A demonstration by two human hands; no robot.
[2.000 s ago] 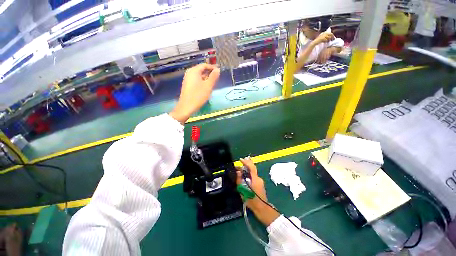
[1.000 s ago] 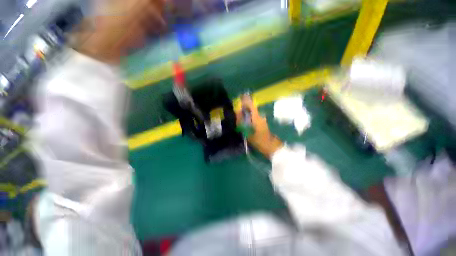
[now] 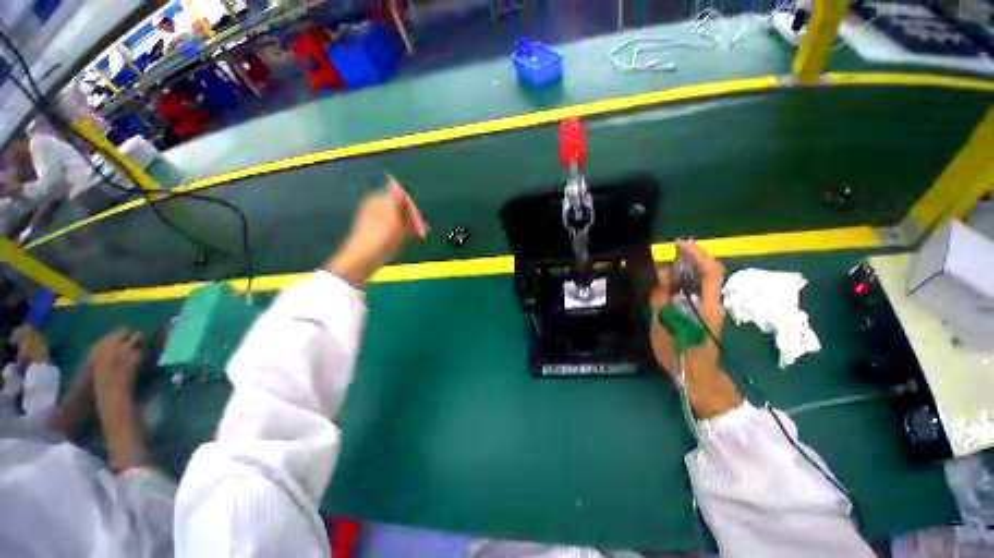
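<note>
The black fixture stands on the green bench in front of me. Its toggle clamp has a red handle pointing up, and its tip is over a small white-silver plate. My right hand is at the fixture's right side, closed around a syringe with a green cap; the fingers hide part of the barrel. My left hand is over the dark green belt edge, left of the fixture. A small black part lies on the belt to its right, apart from it. I cannot tell whether the left fingers hold anything.
Crumpled white tissue lies right of my right hand. Beyond it is a black controller with a red light and a white box on top. A green box and a neighbour's hands are at left. A blue basket stands across the belt.
The view has swung left and down. My left arm has come down from raised high to low over the belt edge. My right hand stays beside the fixture with the syringe.
</note>
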